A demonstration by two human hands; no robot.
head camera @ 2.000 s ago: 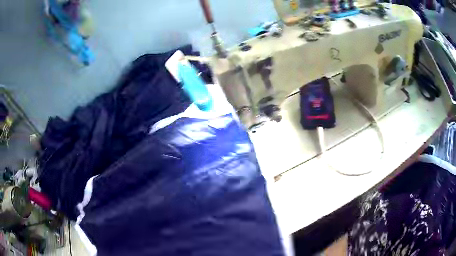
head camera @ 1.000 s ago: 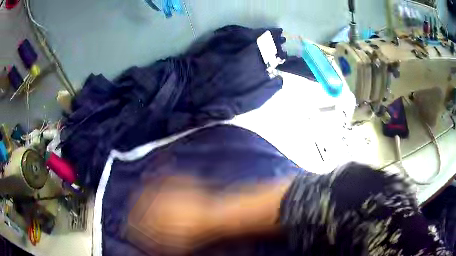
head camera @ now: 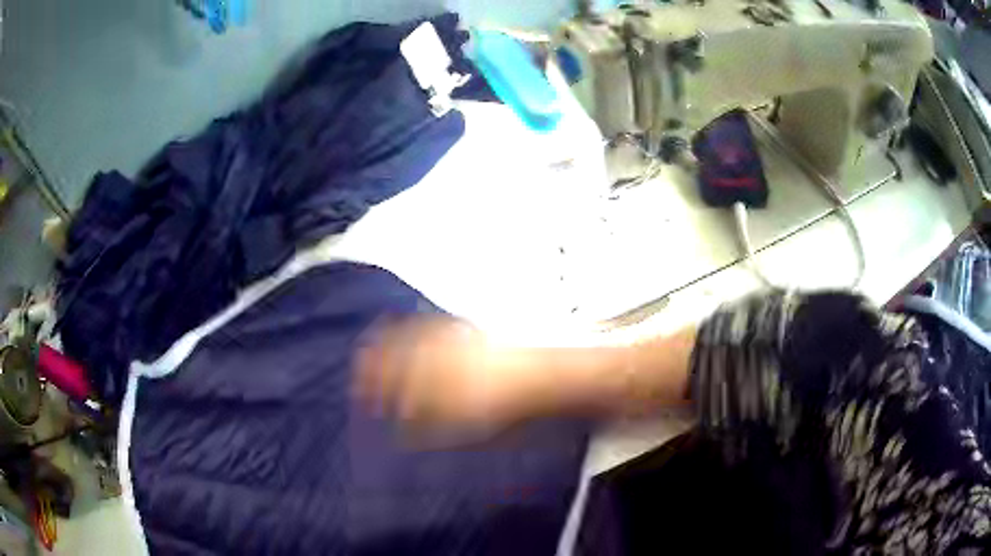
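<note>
A navy quilted panel with a white edge lies on the machine table at the lower left. My right hand is blurred over the panel's upper right part, with the patterned sleeve coming in from the right. Its fingers are too blurred to tell whether they hold the fabric. My left hand is not in view. A loose dark navy fabric pile lies behind the panel, against the wall. The cream sewing machine is at the upper right. The table beside its head is washed out by bright light.
A light-blue lamp hangs left of the machine head. A smartphone with a white cable lies under the arm. Black scissors lie at the far right. A pink-red object is at the left edge.
My right hand and sleeve have come into view since the oldest frame. The panel no longer covers the bright table area beside the machine head. The view has swung left and partly back.
</note>
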